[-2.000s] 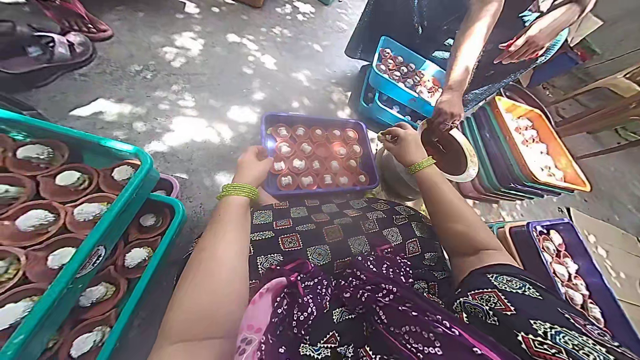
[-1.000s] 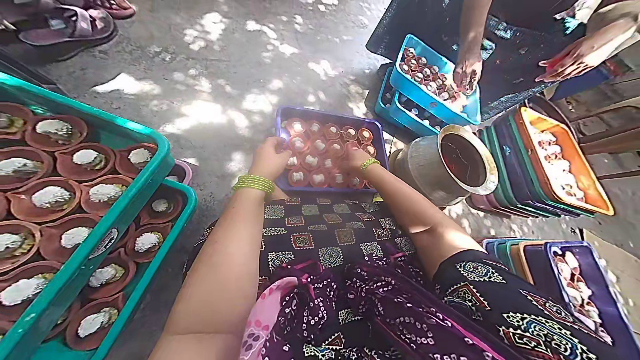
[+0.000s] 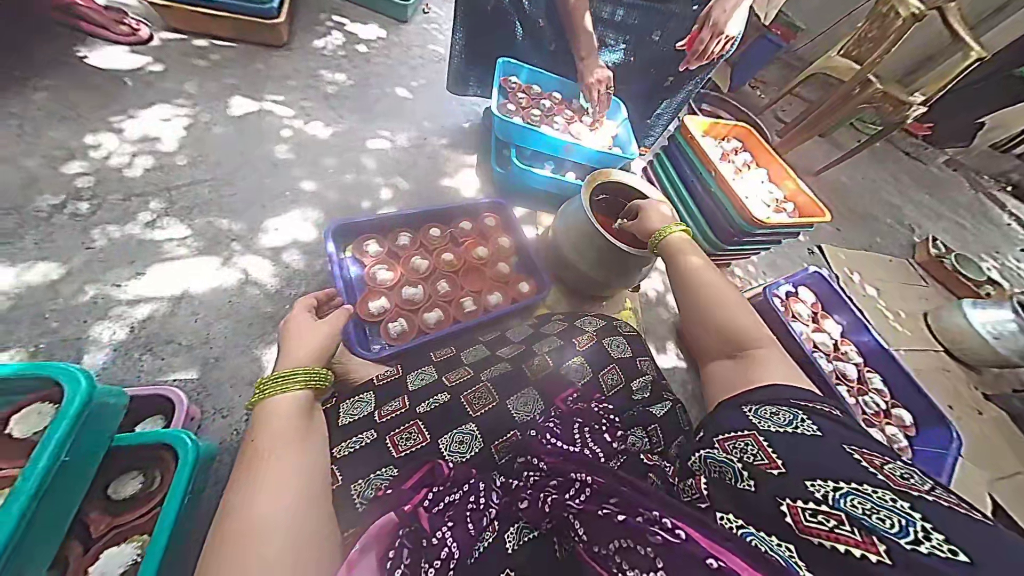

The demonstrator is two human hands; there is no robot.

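A purple plastic tray [image 3: 346, 316] in front of my knees holds rows of small reddish clay cups [image 3: 416, 262] with white pieces in them. My left hand [image 3: 314, 326] grips the tray's left edge, thumb over the rim. To the right of the tray stands a round metal pot [image 3: 580, 248] with dark reddish contents. My right hand [image 3: 646, 222] is at the pot's mouth, its fingers bent over the inside with a small whitish piece at the fingertips; the rest of its grip is hidden.
A person's hand [image 3: 596, 84] reaches into a light blue tray [image 3: 504, 132] of cups beyond the pot. Stacked trays topped by an orange one [image 3: 816, 212] stand at right, with another purple tray [image 3: 932, 432] nearer. Green trays [image 3: 188, 472] with larger clay cups lie at lower left.
My right hand has moved from the cups in the purple tray to the mouth of the pot. My left hand has moved from over the cups to the tray's left edge. The view has shifted.
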